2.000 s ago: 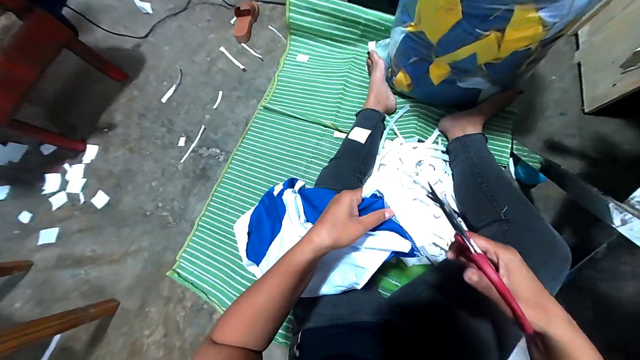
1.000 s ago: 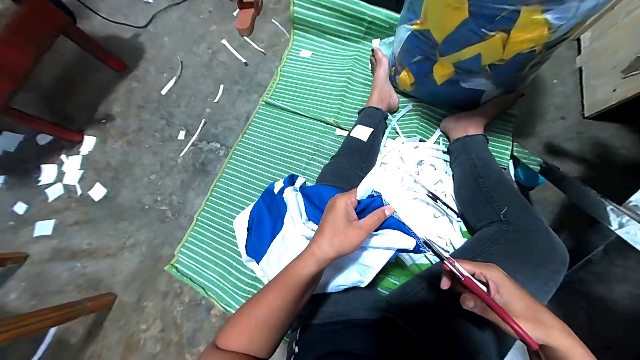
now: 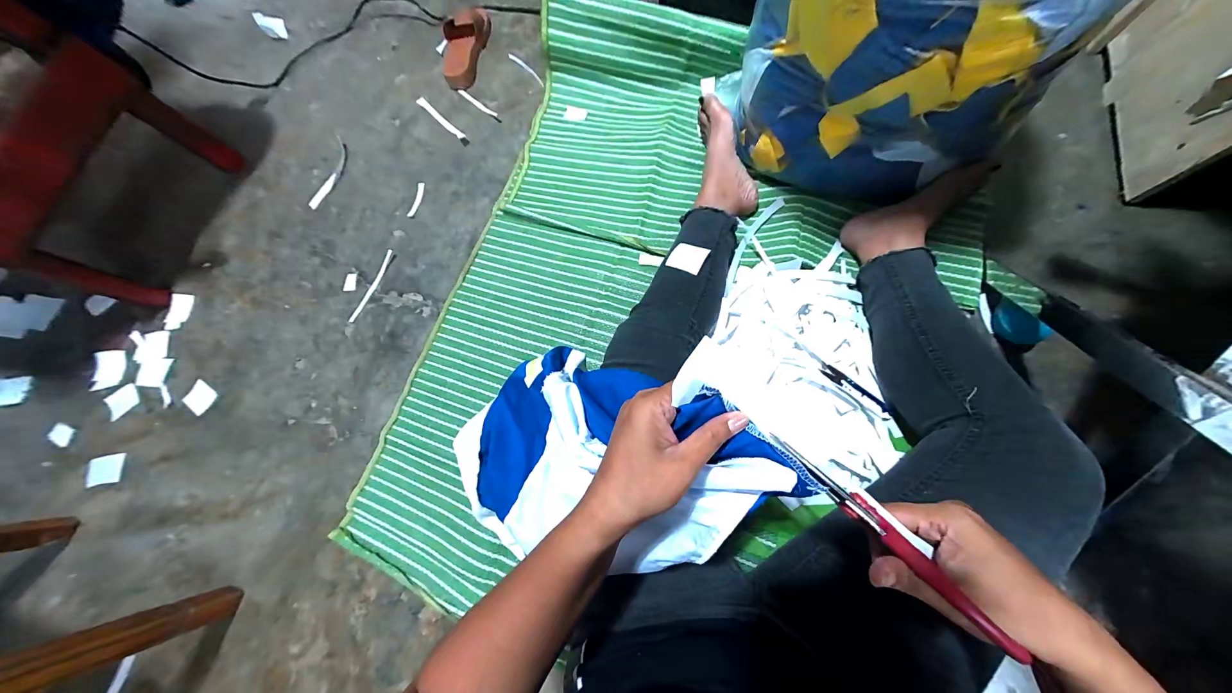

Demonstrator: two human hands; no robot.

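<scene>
My left hand (image 3: pixel 659 457) pinches the edge of a blue and white cloth garment (image 3: pixel 520 448) that lies bunched over my leg and the mat. In my right hand (image 3: pixel 948 558) is a pair of scissors with red handles (image 3: pixel 938 577); the blades lie along the garment's overlocked edge, pointing up and left toward my left thumb. Between my legs is a heap of white cut strips (image 3: pixel 794 356). A dark, slender pointed tool (image 3: pixel 852 387) rests on that heap; its exact kind is unclear.
A green striped mat (image 3: pixel 462 385) lies under my legs. By my feet stands a clear plastic bag of blue and yellow cloth (image 3: pixel 885 96). White scraps (image 3: pixel 111 371), a brown sandal (image 3: pixel 466 48) and a red stool (image 3: pixel 77 125) are at left; a wooden board (image 3: pixel 1174 96) is at upper right.
The scissors in my right hand have moved down from over the white strips to the garment's edge. My left hand stays at about the same place on the cloth.
</scene>
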